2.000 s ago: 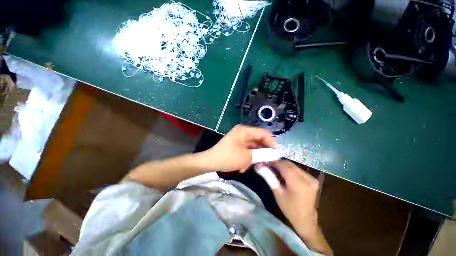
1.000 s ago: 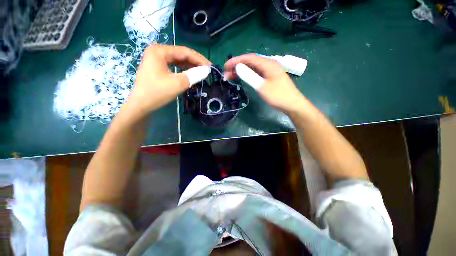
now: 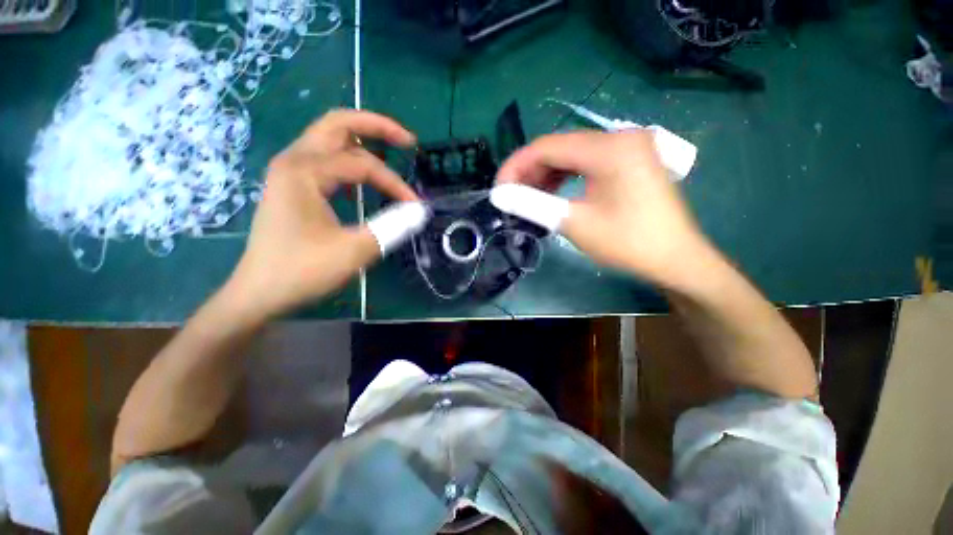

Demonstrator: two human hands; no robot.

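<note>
A black plastic housing (image 3: 500,251) with a silvery ring at its centre lies on the green bench near the front edge. A thin whitish sealing ring (image 3: 457,297) is held over the housing, its loose loop hanging across the front part. My left hand (image 3: 324,199) pinches the ring at the housing's left side, with a white cot on the thumb. My right hand (image 3: 601,199) pinches it at the right side, also with a white cot on the thumb. The fingertips partly hide the housing's sides.
A tangled heap of sealing rings (image 3: 141,136) lies at the left. A white glue bottle (image 3: 672,153) lies behind my right hand, its nozzle pointing left. Black assemblies (image 3: 700,37) stand at the back. A pale tray (image 3: 31,15) shows at the far left corner. The bench's front edge runs below the housing.
Two seconds ago my hands were together below the bench edge. They then came up over the housing with the ring. Since then they have moved slightly towards the front edge, and the view has shifted.
</note>
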